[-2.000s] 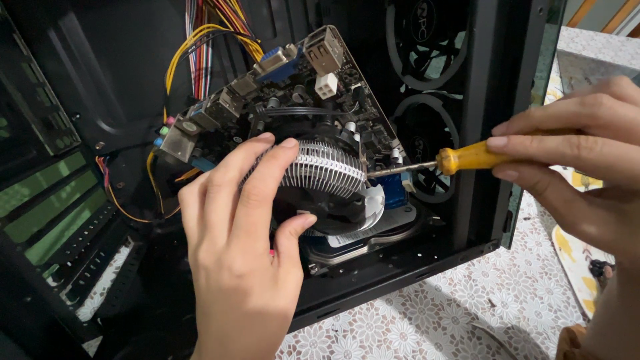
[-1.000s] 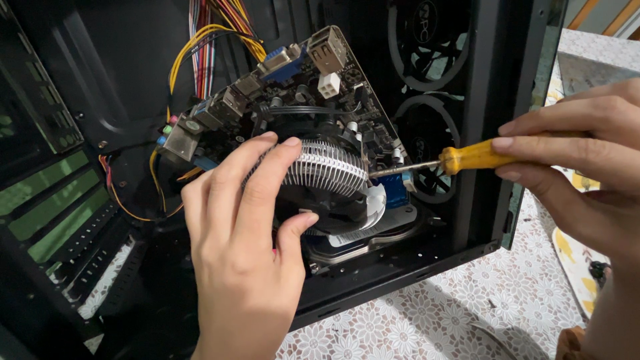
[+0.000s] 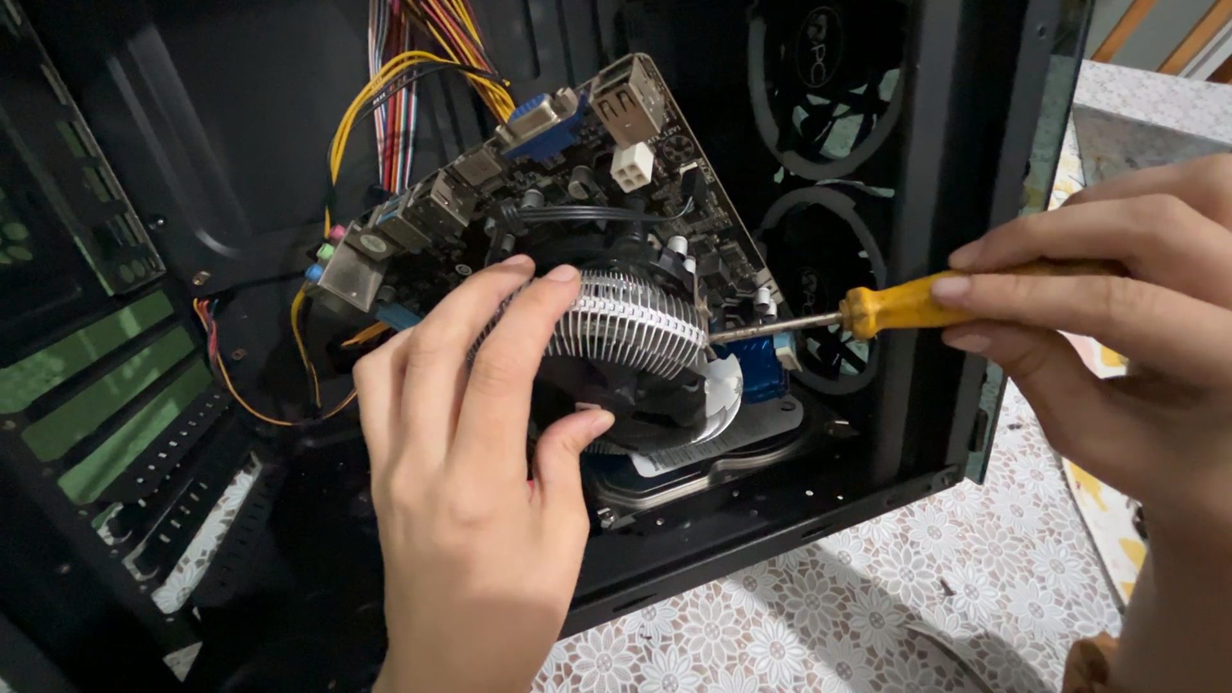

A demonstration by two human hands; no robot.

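My left hand (image 3: 481,462) grips the round CPU cooler (image 3: 635,327), its fingers on the silver heatsink fins and its thumb by the black fan. The cooler sits at a motherboard (image 3: 712,212) that lies tilted inside the computer case. From the right, my right hand (image 3: 1107,318) holds the yellow handle of a screwdriver (image 3: 900,306) between thumb and fingers. The screwdriver's metal shaft points left, and its tip is at the right edge of the fins. What the tip touches is hidden.
The black computer case (image 3: 770,549) surrounds the board, with two case fans (image 3: 823,289) on its right side. Bundled cables (image 3: 390,125) run behind the board. A hard drive (image 3: 712,448) lies beneath the cooler. A floral tablecloth (image 3: 866,606) covers the table below.
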